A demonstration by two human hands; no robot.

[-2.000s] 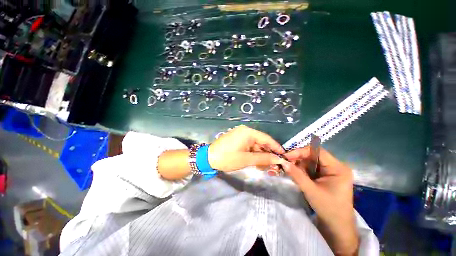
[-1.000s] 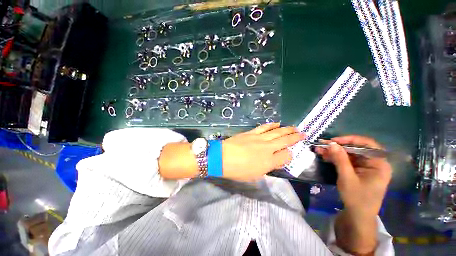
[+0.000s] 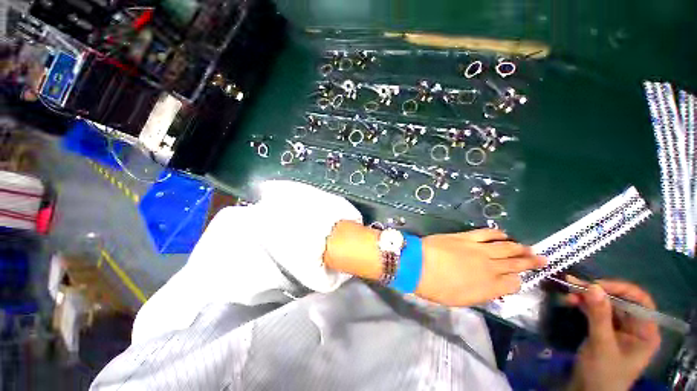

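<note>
My left hand (image 3: 478, 267) lies flat, palm down, with its fingertips on the near part of a white liner strip (image 3: 592, 233) with lengthwise dotted dark rows. A blue band is on its wrist. My right hand (image 3: 620, 324) holds slim metal tweezers (image 3: 642, 311) like a pen, with the tip at the strip's right edge near my left fingertips. Whether the tip holds a piece is too small to tell. A clear tray (image 3: 428, 208) with rows of ring-ended parts (image 3: 425, 192) lies beyond my left hand.
More white strips (image 3: 672, 168) lie at the far right. A ring-ended part (image 3: 260, 147) lies left of the tray. A large black case (image 3: 218, 92) stands at the left, with a blue bin (image 3: 176, 212) below it. Clear shiny items (image 3: 684, 366) show at the lower right edge.
Two seconds ago both hands were together at a small part. They parted, my left hand flattened on the strip, and the tweezers came to it. The view has also turned and shifted.
</note>
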